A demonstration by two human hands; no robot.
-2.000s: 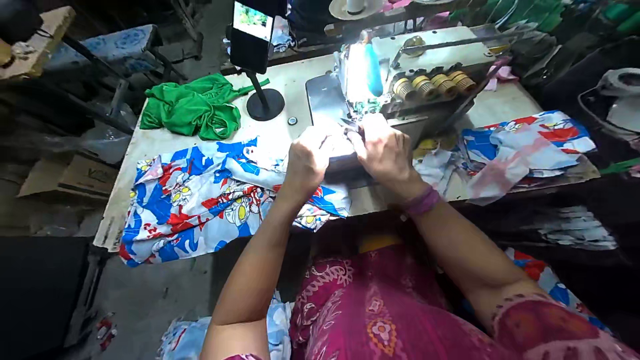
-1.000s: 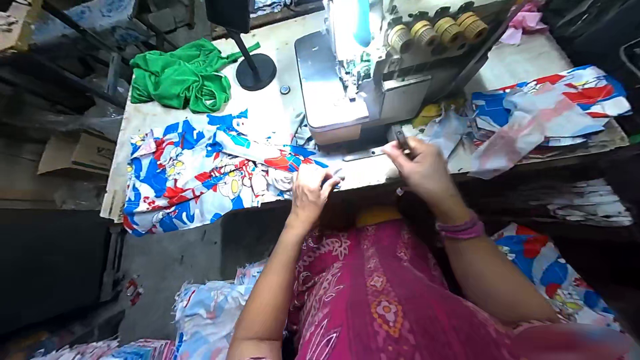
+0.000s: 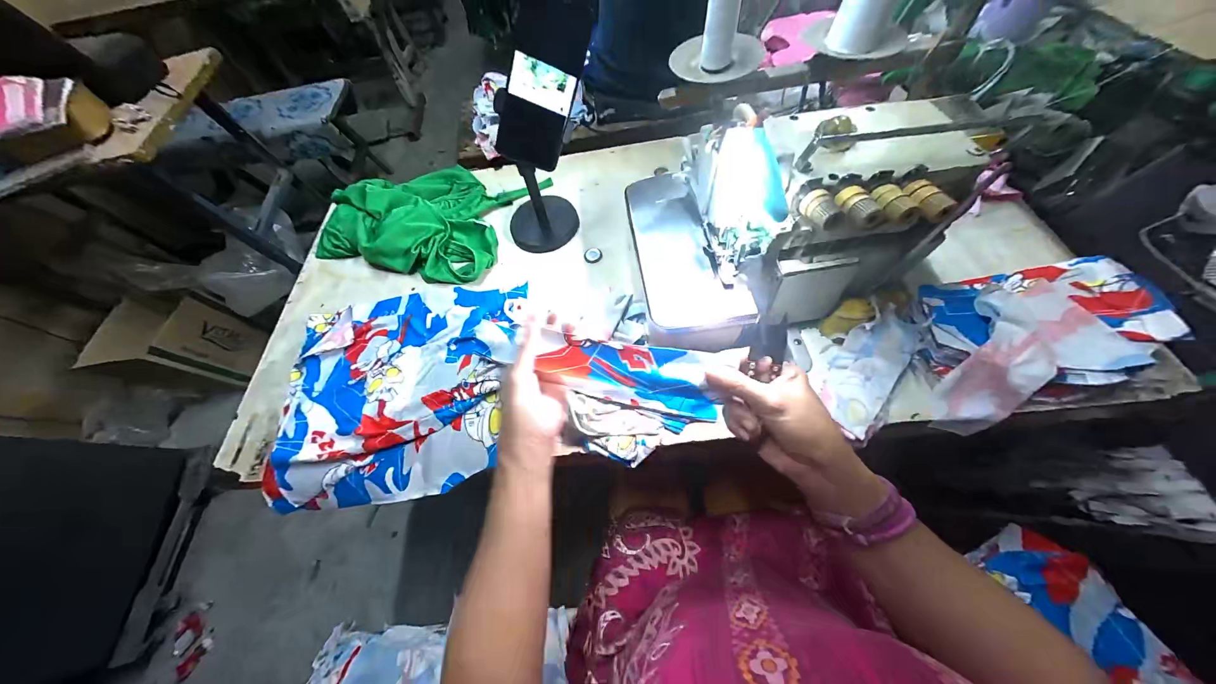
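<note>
Printed blue, red and white fabric (image 3: 380, 389) lies along the left front of the sewing table. My left hand (image 3: 534, 394) is upright over its right part, fingers extended and blurred; whether it grips the cloth is unclear. My right hand (image 3: 784, 404) is closed around a dark-handled tool (image 3: 768, 347), perhaps a knife or thread cutter, beside the right end of a folded strip of the print (image 3: 646, 375). Just behind both hands stands the lit overlock sewing machine (image 3: 746, 209), its metal plate (image 3: 665, 247) facing me.
A green cloth (image 3: 408, 223) and a phone (image 3: 534, 109) on a round-based stand (image 3: 544, 225) are at the back left. Folded printed pieces (image 3: 1054, 323) lie at the right, with white scraps (image 3: 860, 370) nearer the machine. A cardboard box (image 3: 180, 342) sits beyond the table's left edge.
Both hands were together at the machine two seconds ago, then came apart nearer the front edge. The dark tool shows in my right hand from one second ago. The left hand has moved up over the cloth.
</note>
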